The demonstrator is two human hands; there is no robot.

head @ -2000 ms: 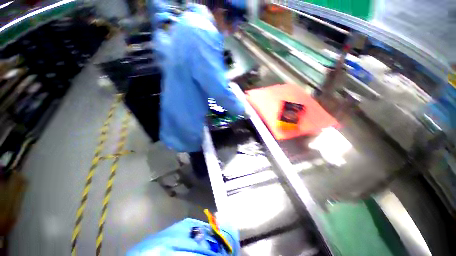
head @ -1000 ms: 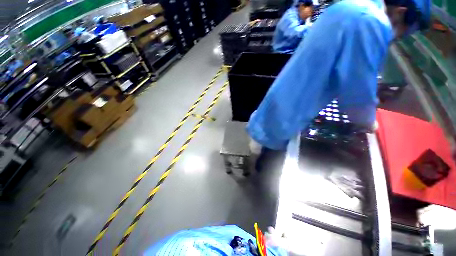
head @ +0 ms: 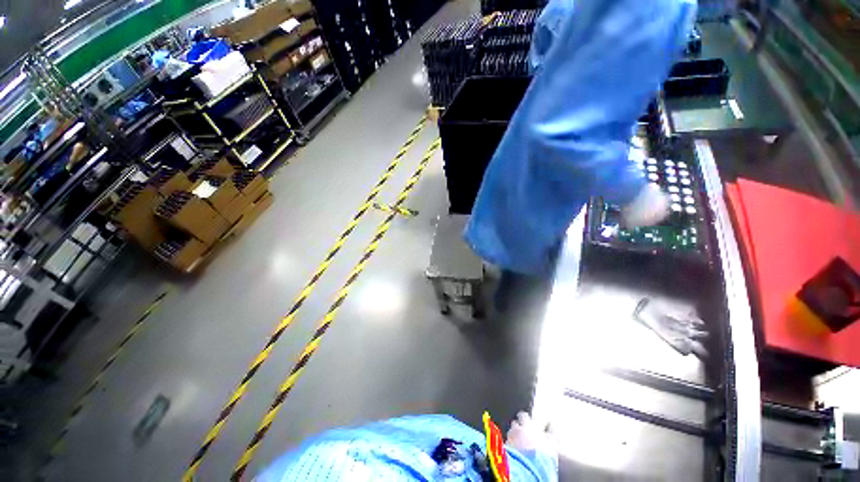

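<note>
My left sleeve is at the bottom edge, with a red and yellow armband on it. My left hand (head: pixel 528 431) is small and blurred beside the near end of the left conveyor rail (head: pixel 558 315); its fingers cannot be made out. My right hand is not in view. A grey crumpled pair of gloves (head: pixel 671 325) lies on the bright conveyor bed. Further up, a green circuit board (head: pixel 660 235) with rows of round white-topped capacitors sits in a black carrier between the rails. Another person's hand (head: pixel 646 205) is over its left part.
Another person in blue leans over the conveyor from the left. A red mat (head: pixel 787 268) with a black square object (head: pixel 835 294) lies right of the conveyor. A black bin (head: pixel 481 127) and a grey stool (head: pixel 455 249) stand left. Cartons (head: pixel 193 212) stand across the taped aisle.
The view has swung left, showing more floor and shelving. The circuit board between the rails shows more fully now, with the other person's hand over it. My left sleeve stays at the bottom.
</note>
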